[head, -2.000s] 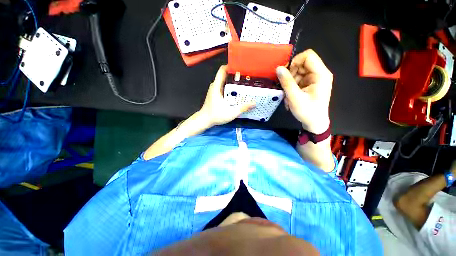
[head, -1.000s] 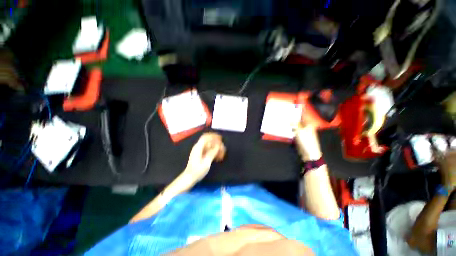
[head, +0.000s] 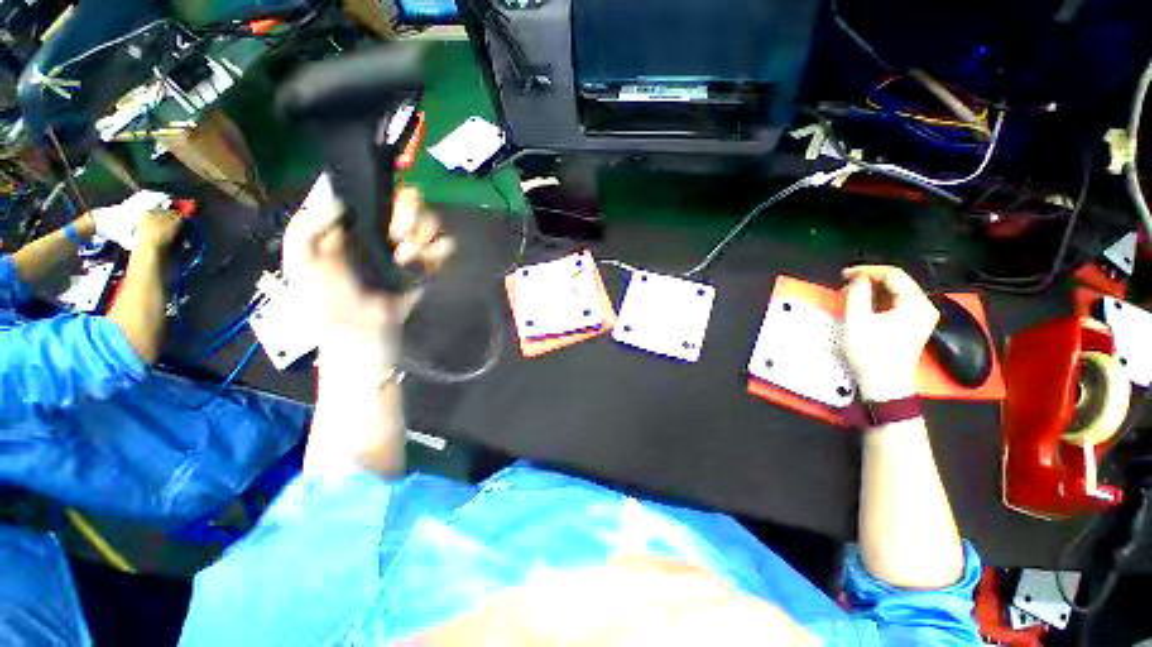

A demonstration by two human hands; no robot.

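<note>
My left hand [head: 360, 259] is raised at the left and holds the black handheld scanner [head: 360, 158] by its handle, head up; both are blurred. Its cord loops down to the mat. My right hand [head: 888, 331] rests over the right edge of a white device unit [head: 798, 350] on a red foam pad [head: 790, 297]; its fingers are curled, and whether it grips anything is hidden. Two more white units lie left of it: one on a red pad [head: 560, 300], one directly on the mat [head: 665, 315] with a thin lead at its top edge.
A black mouse [head: 960, 349] sits on a red pad, beside a red tape dispenser [head: 1046, 417]. A large black monitor [head: 695, 63] stands at the back. Cables lie at the back right. Another person's gloved hand [head: 130, 217] works at the far left. Units in red [head: 1046, 597] show low right.
My left hand has moved left and lifted the scanner off the mat. My right hand stays by the right-hand unit. The view has shifted, showing more of the left neighbour and the monitor.
</note>
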